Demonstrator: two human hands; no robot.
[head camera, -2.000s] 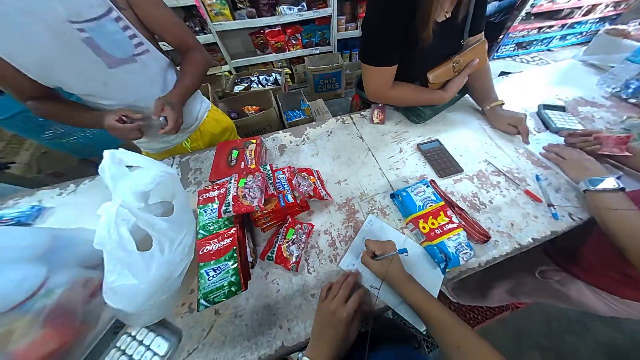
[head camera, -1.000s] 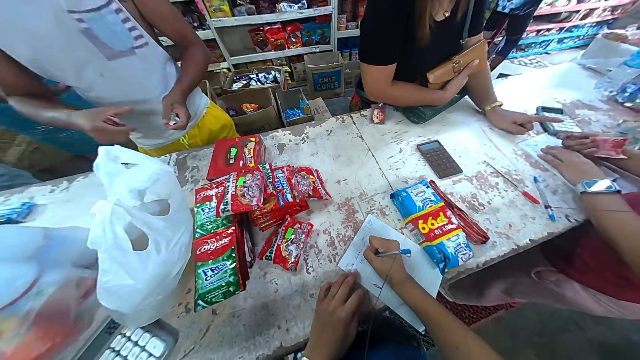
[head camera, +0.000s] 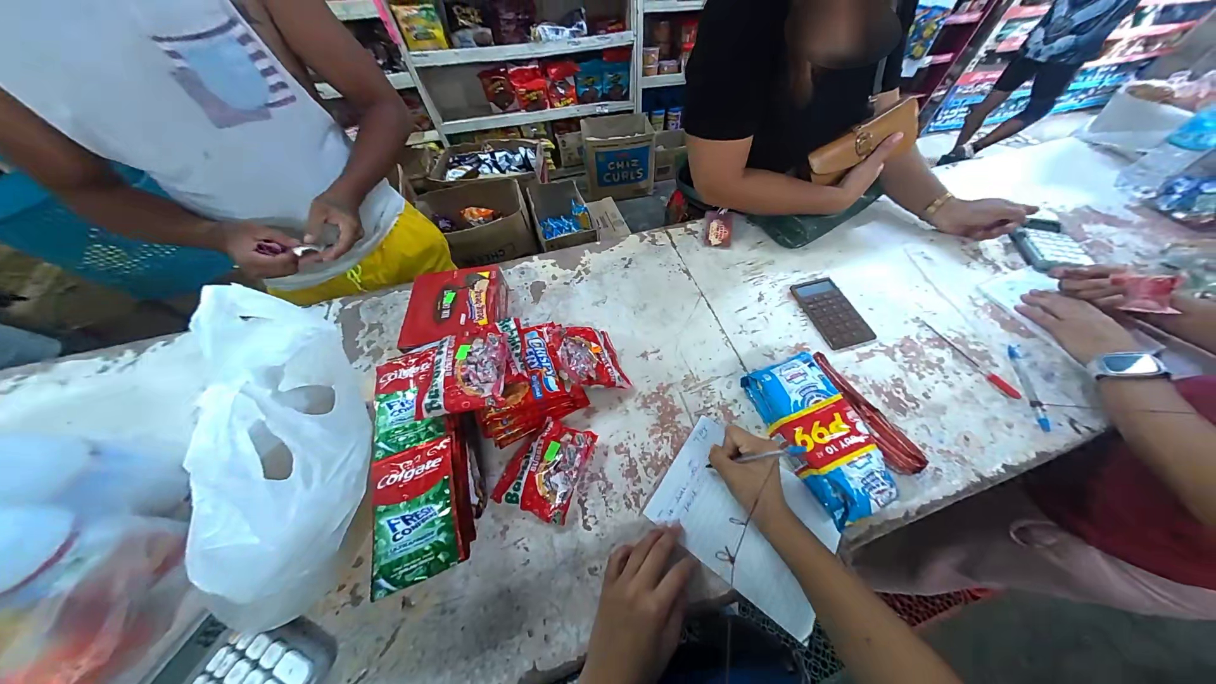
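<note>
My right hand (head camera: 750, 475) is closed around a blue-and-white ballpoint pen (head camera: 758, 456), its tip on a lined sheet of paper (head camera: 746, 541) bearing handwriting. Beside the sheet's lower left corner, my left hand (head camera: 646, 598) rests on the counter with fingers loosely curled, holding nothing. A blue-and-red multipack (head camera: 812, 432) lies right of the pen, with red sachets (head camera: 869, 413) along its right side. To the left are Colgate sachets (head camera: 415, 522), several red candy packs (head camera: 551, 470) and a red box (head camera: 451, 306). A brown calculator (head camera: 833, 313) lies farther back.
A white plastic bag (head camera: 275, 456) stands on the worn counter (head camera: 655, 294) at left, near a white-keyed calculator (head camera: 261, 660). People stand across the counter; another person's hands hold a pink packet (head camera: 1147, 293) at right. A red pen (head camera: 974, 361) and a blue pen (head camera: 1029, 388) lie nearby.
My right hand has shifted slightly at the paper with the pen still held. Across the counter, the left person's hands have come together, and the other person's hand has moved to the far calculator.
</note>
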